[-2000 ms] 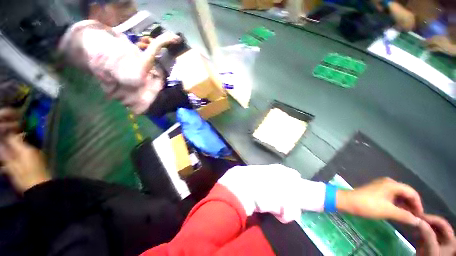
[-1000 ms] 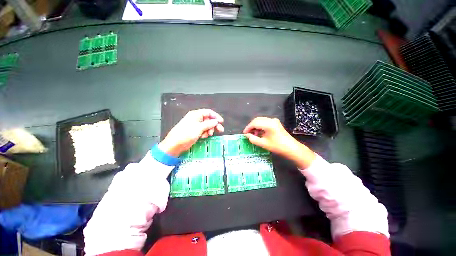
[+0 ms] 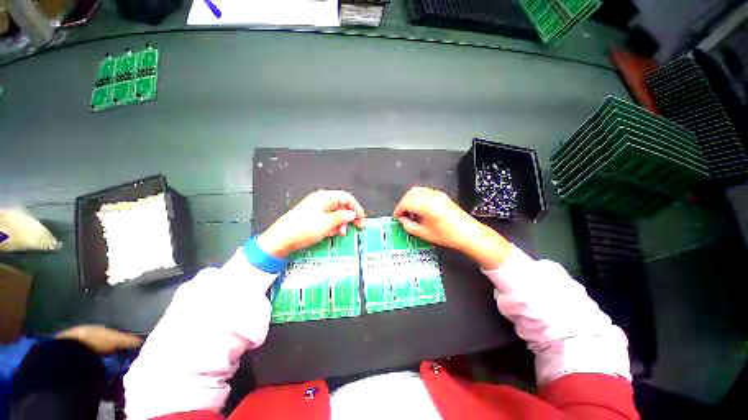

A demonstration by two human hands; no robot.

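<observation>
Two green PCB panels lie side by side on the black anti-static mat (image 3: 328, 353), a left panel (image 3: 316, 291) and a right panel (image 3: 403, 277). My left hand (image 3: 321, 220), with a blue wrist strap (image 3: 264, 255), is at the top edge of the left panel, thumb and fingertips pinched together. My right hand (image 3: 439, 218) is at the top edge of the right panel, fingertips pinched. Any tiny part in either hand is too small to make out. The spacer bin (image 3: 135, 238) with white pieces is at left. The component bin (image 3: 499, 190) with dark shiny parts is at right.
A PCB rack of green panels (image 3: 627, 160) stands at right, with a black slotted rack (image 3: 611, 275) below it. A populated panel (image 3: 125, 78) lies on the belt at upper left. A parts bag (image 3: 26, 231) is far left. Another person's hand (image 3: 98, 337) shows at lower left.
The view has swung from the left side to my own mat. Since one second ago, my left hand has come down to the left panel's top edge. The belt panel has moved left, and another person's hand has appeared.
</observation>
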